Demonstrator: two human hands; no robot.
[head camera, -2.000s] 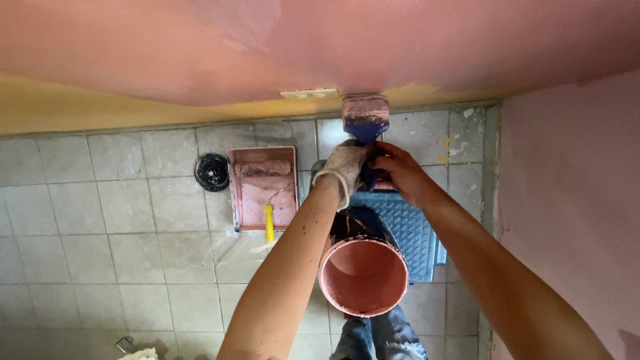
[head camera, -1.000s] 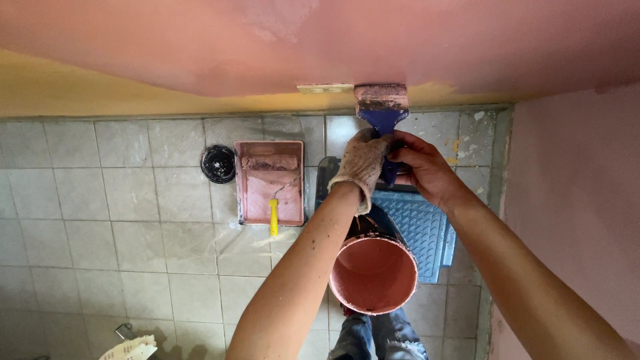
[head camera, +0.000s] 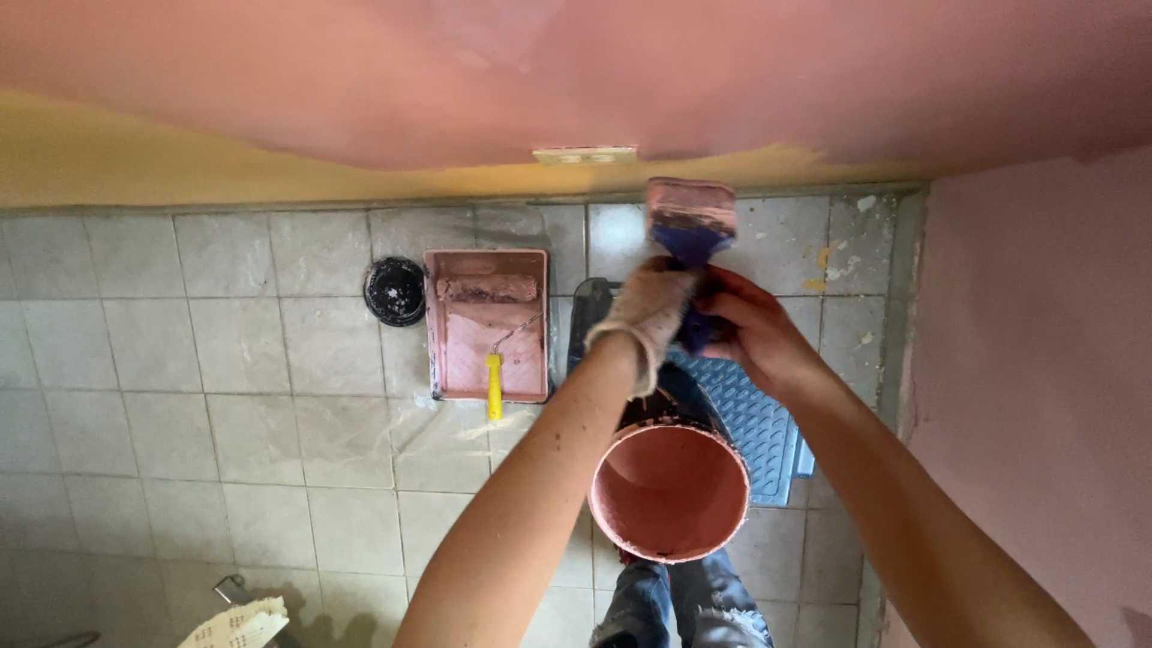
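Observation:
A wide paintbrush with a dark blue handle and pink-coated bristles points toward the wall's base. My left hand, in a pale knitted glove, is closed round the upper handle. Bare, my right hand grips the same handle from the right; some of its fingers are hidden. Below both hands is a bucket, coated inside with pink paint, above my jeans. Whether anything holds the bucket I cannot tell. The wall is pink, with a yellow band along its foot.
Left of my arms, a paint tray holds a roller with a yellow handle. Beside it lies a round black lid. A blue textured plastic object is behind the bucket. An electrical outlet sits low in the wall; another wall stands right.
The brush has come away from the wall beside the outlet, and its bristles now appear over the floor tiles. Both hands have stayed on its handle.

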